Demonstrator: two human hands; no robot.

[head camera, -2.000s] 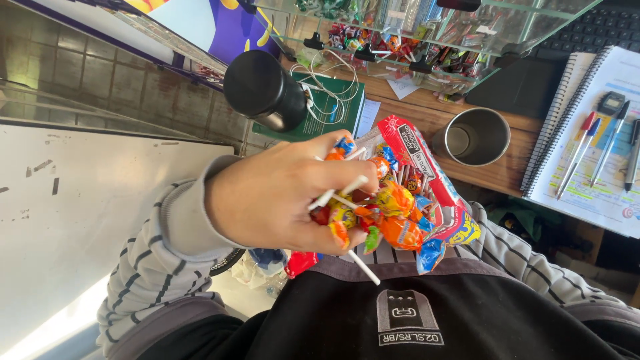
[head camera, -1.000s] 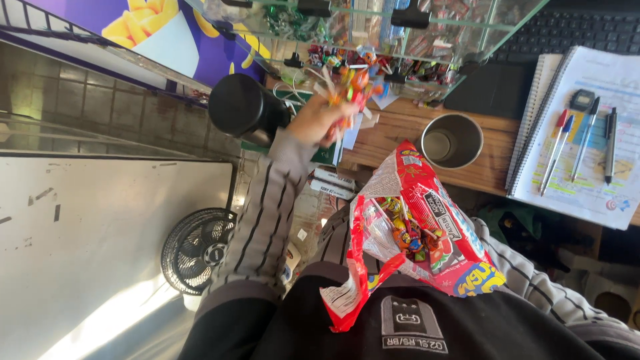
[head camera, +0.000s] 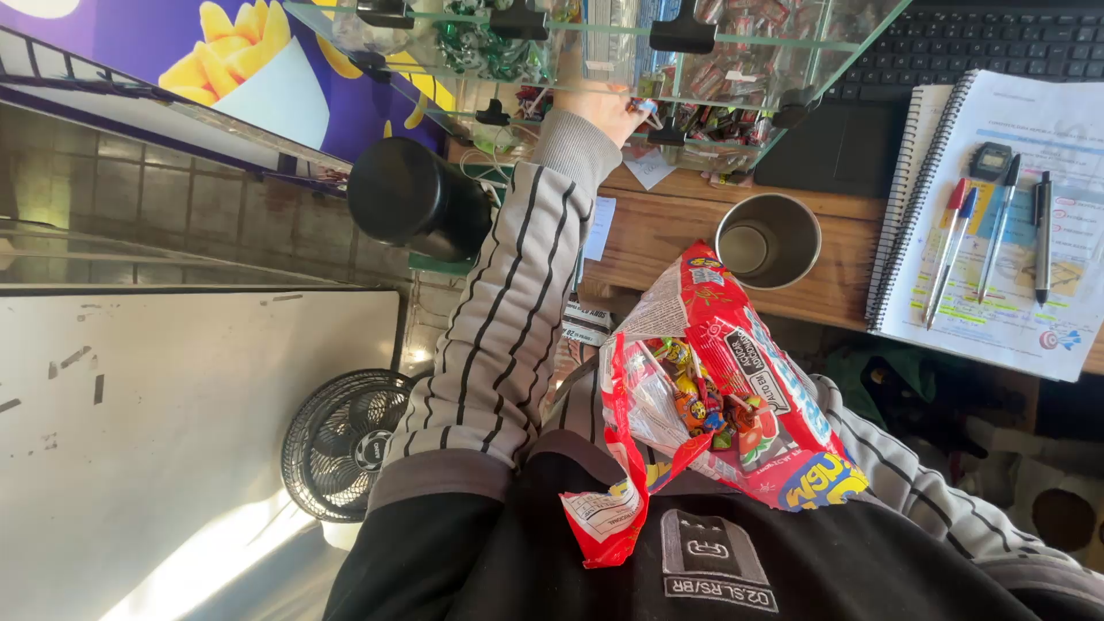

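My left hand reaches into a glass display case, partly hidden by its panes and black clips. At its fingers a lollipop shows a blue wrapper and a white stick; the rest of its hold is hidden. A torn red candy bag rests against my front with its mouth open. Inside it lie several wrapped lollipops in orange, yellow and green. My right sleeve runs behind the bag, and my right hand is out of sight.
On the wooden counter are a metal cup, a laptop and a spiral notebook with pens. A black cylindrical container stands left of my forearm. A black fan is lower left, beside a white panel.
My left hand has left the bag with a bunch of lollipops and moved up into the display case. The bag's mouth and contents, largely covered two seconds ago, now show.
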